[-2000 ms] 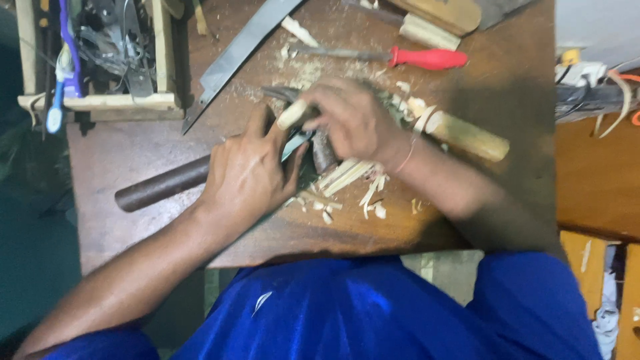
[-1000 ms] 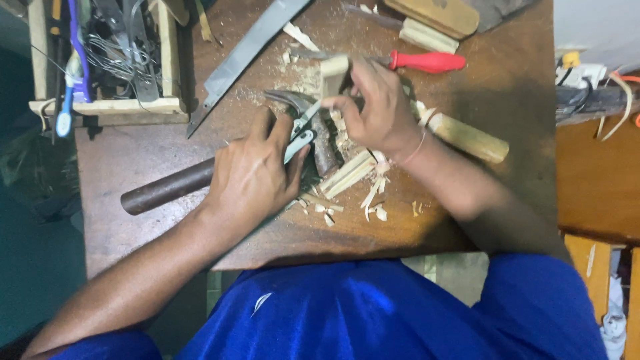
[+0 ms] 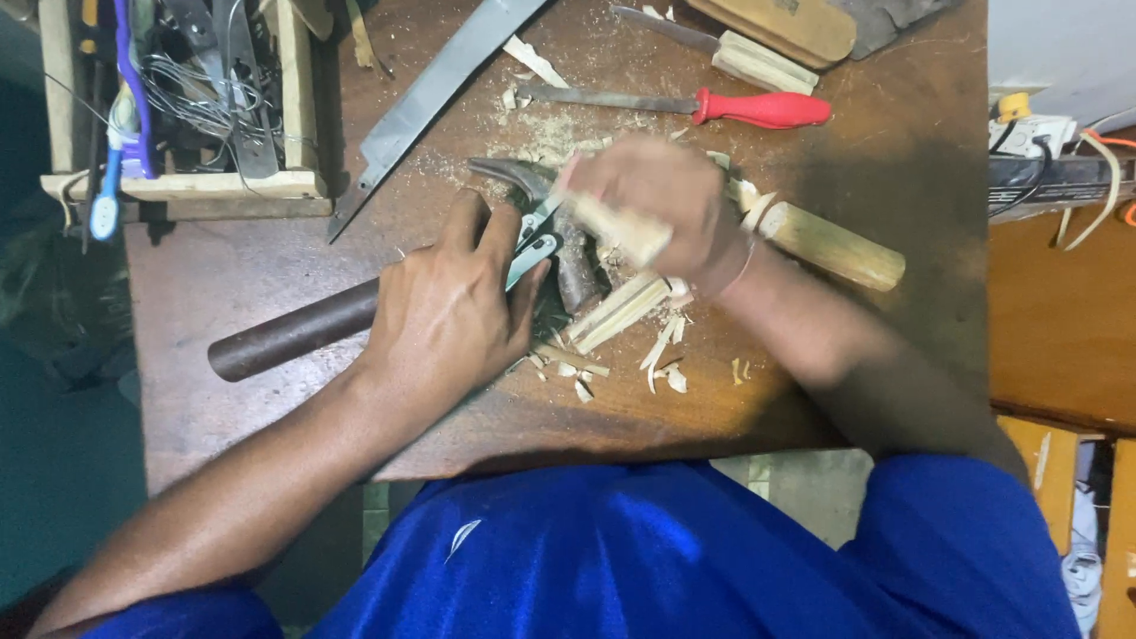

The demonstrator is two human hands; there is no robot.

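My left hand (image 3: 453,293) is closed round a folding tool with pale green metal handles (image 3: 532,257), pressed down by the head of a claw hammer (image 3: 577,266). The dark hammer handle (image 3: 293,328) sticks out to the left from under that hand. My right hand (image 3: 666,195), blurred, grips a pale wood piece (image 3: 621,231) just right of the folding tool; their contact is unclear. A split wood stick (image 3: 621,311) lies below it among shavings. Beyond both hands rests a file with a red handle (image 3: 763,108).
A saw blade (image 3: 435,98) lies at the upper left, beside a wooden tray (image 3: 186,186) of wire and tools. A round wood piece (image 3: 834,244) lies right of my right wrist. A wood-handled knife (image 3: 763,62) and a wooden block (image 3: 781,27) are at the top.
My right hand first moved up and right with the pale wood piece, and is now lower, beside the folding tool. My left hand has stayed in nearly the same place.
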